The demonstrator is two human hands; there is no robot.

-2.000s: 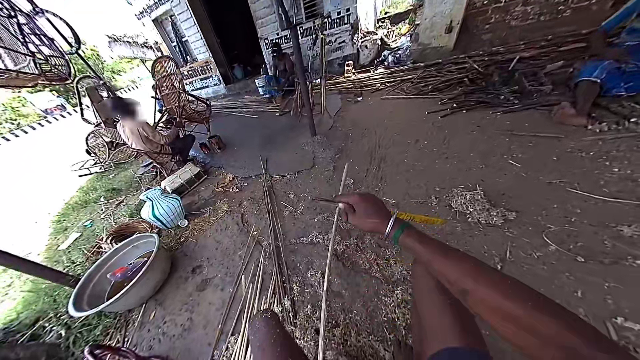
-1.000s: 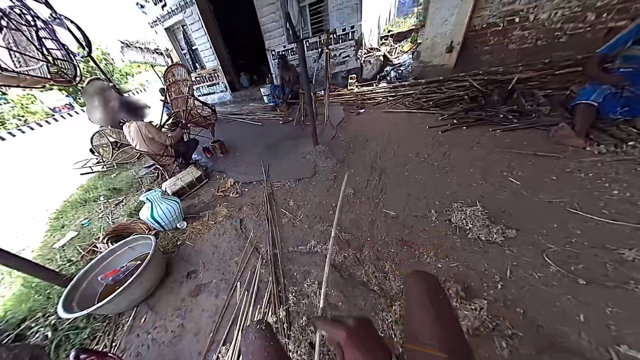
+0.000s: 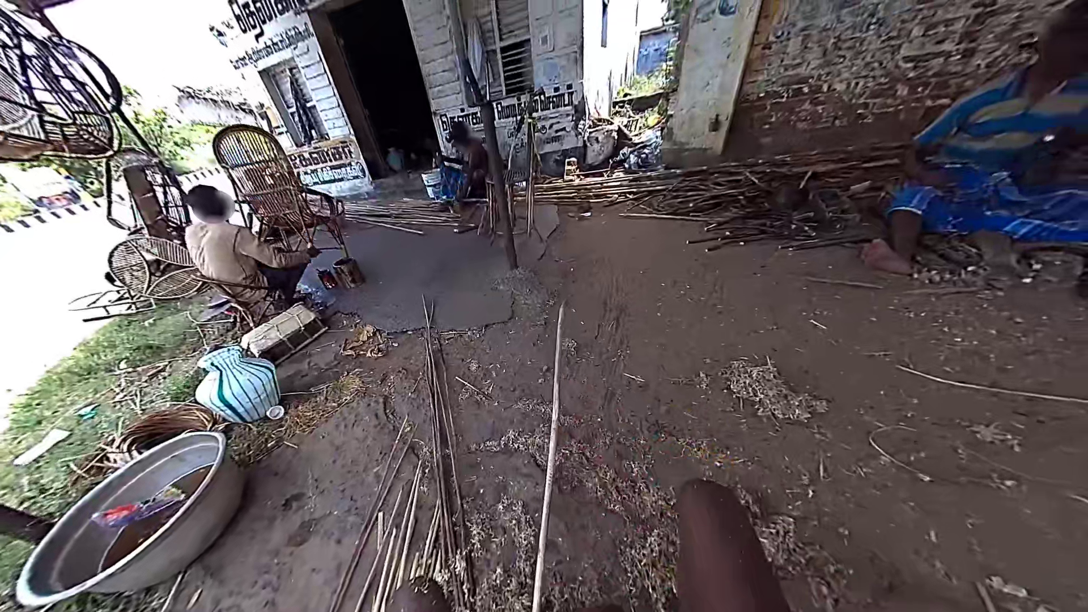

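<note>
A long pale cane (image 3: 552, 442) points away from me, its far end at mid-view and its near end cut off by the bottom edge. No hand shows clearly; only a small sliver of skin is at the bottom edge beside the cane, and I cannot tell whose part it is or what it grips. Left of the cane, thin dark canes (image 3: 438, 382) and shorter pale canes (image 3: 408, 527) lie on the ground. Pale shavings (image 3: 646, 518) are scattered between the cane and my bare knee (image 3: 722, 544).
A metal basin (image 3: 225, 501) with liquid, a striped pot (image 3: 238, 387) and coiled cane (image 3: 161, 425) are at left. A person (image 3: 234, 246) sits near a wicker chair (image 3: 263, 170); another person (image 3: 994, 187) sits at right. A pole (image 3: 501, 187) and piled canes (image 3: 765, 195) stand beyond.
A hand holding a thin tool was over the cane two seconds ago, then low at the bottom edge one second ago. It has now dropped almost wholly out of view.
</note>
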